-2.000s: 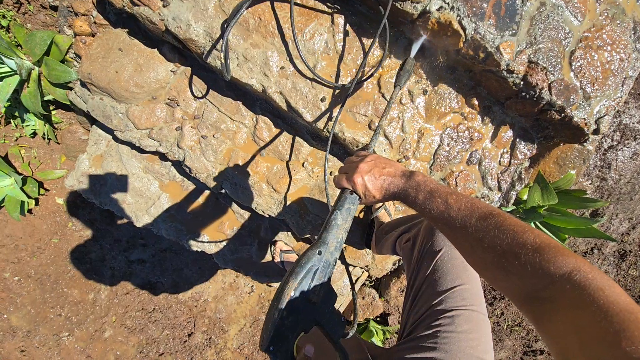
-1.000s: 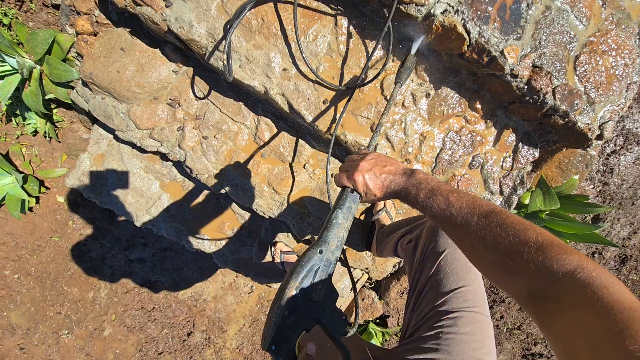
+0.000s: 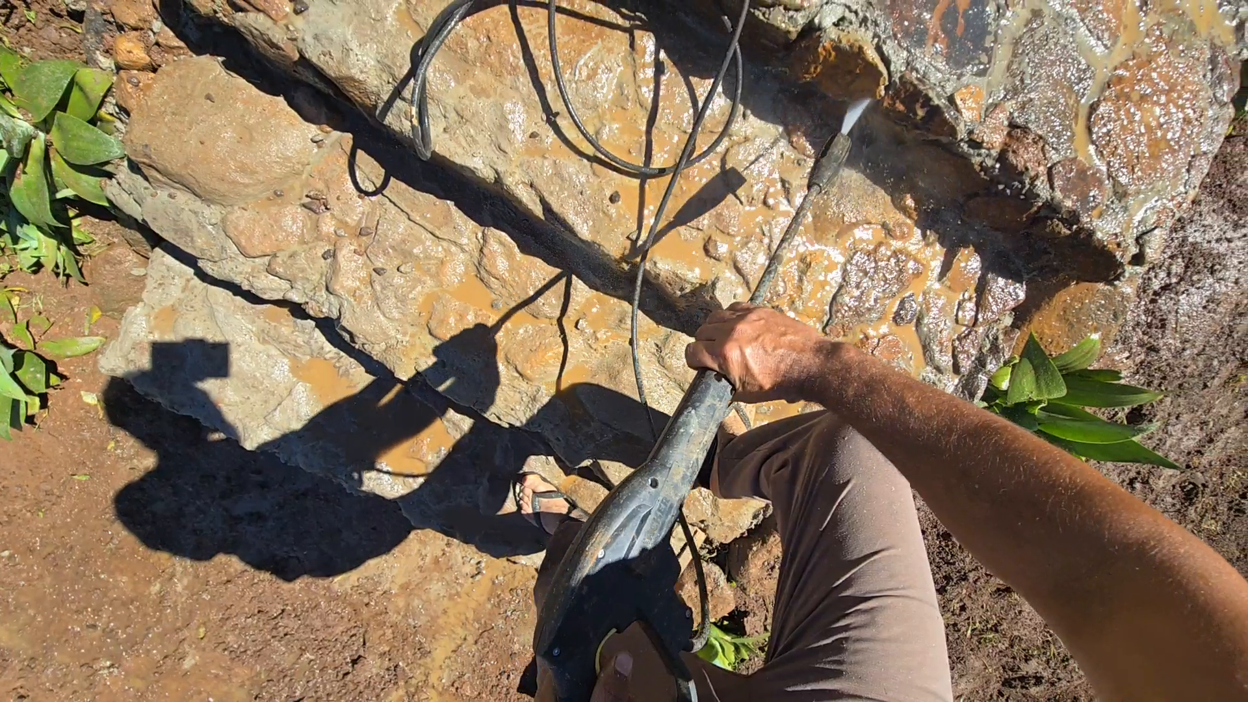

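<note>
A black pressure-washer gun (image 3: 648,487) runs diagonally from the bottom of the view up to the right. My right hand (image 3: 756,353) is closed around the front of its body, where the thin metal lance (image 3: 785,244) begins. At the bottom edge, my left hand (image 3: 624,675) is at the handle loop, mostly hidden by the gun and shade. White water spray (image 3: 856,114) leaves the nozzle (image 3: 831,156) against the shaded base of the upper stone step (image 3: 1024,107). Muddy water lies on the wet stone step (image 3: 604,214) below the lance.
A black hose (image 3: 639,322) loops over the steps and hangs beside the gun. More rough stone steps (image 3: 341,263) descend leftward to bare soil (image 3: 224,624). Leafy plants stand at the left (image 3: 58,146) and right (image 3: 1068,400). A sandaled foot (image 3: 541,497) and a trousered leg (image 3: 848,546) are close to the gun.
The lance tip and its spray have shifted slightly to the right along the base of the upper step. My right hand has moved a little the same way, still gripping the gun.
</note>
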